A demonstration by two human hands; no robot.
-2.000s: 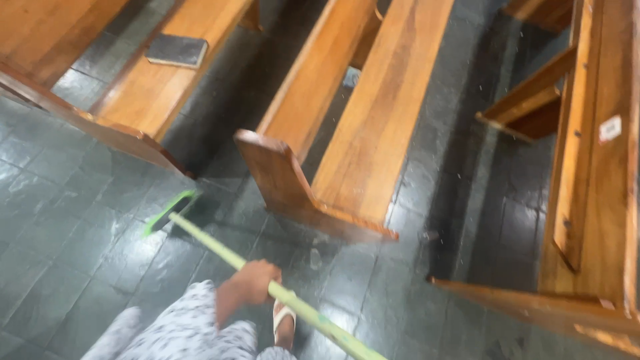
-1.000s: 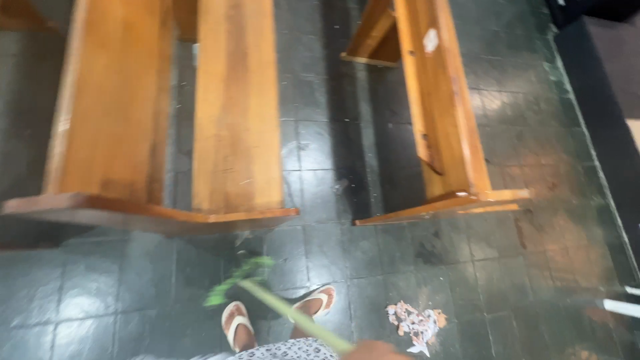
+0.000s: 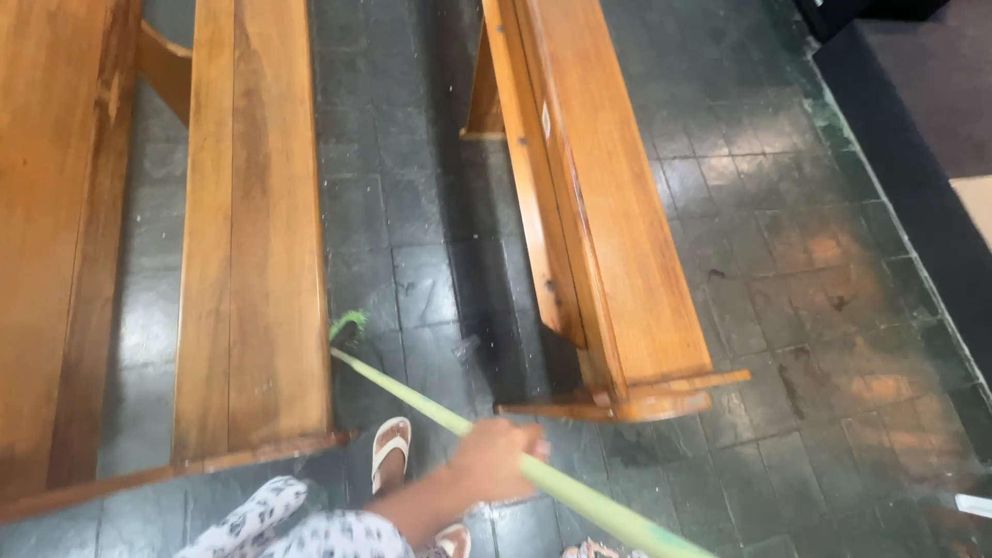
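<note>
My left hand (image 3: 500,459) is closed around the pale green handle of a broom (image 3: 411,399), at the lower middle of the view. From it the handle slopes up and left to the broom head with green bristles (image 3: 347,328). That head is on the dark tile floor beside the seat edge of a wooden pew (image 3: 271,232), partly hidden by it. Past my hand the handle runs out at the bottom edge. My right hand is not in view.
Another wooden pew (image 3: 620,201) stands right of the narrow floor gap, its end near my hand. A pile of debris (image 3: 597,550) shows at the bottom edge. My sandalled foot (image 3: 391,453) is near the left pew's end. A dark raised platform edge (image 3: 891,147) borders the right side.
The broom head was on the floor before the pew ends; now it is in the gap between two pews. The view has shifted right since two seconds ago.
</note>
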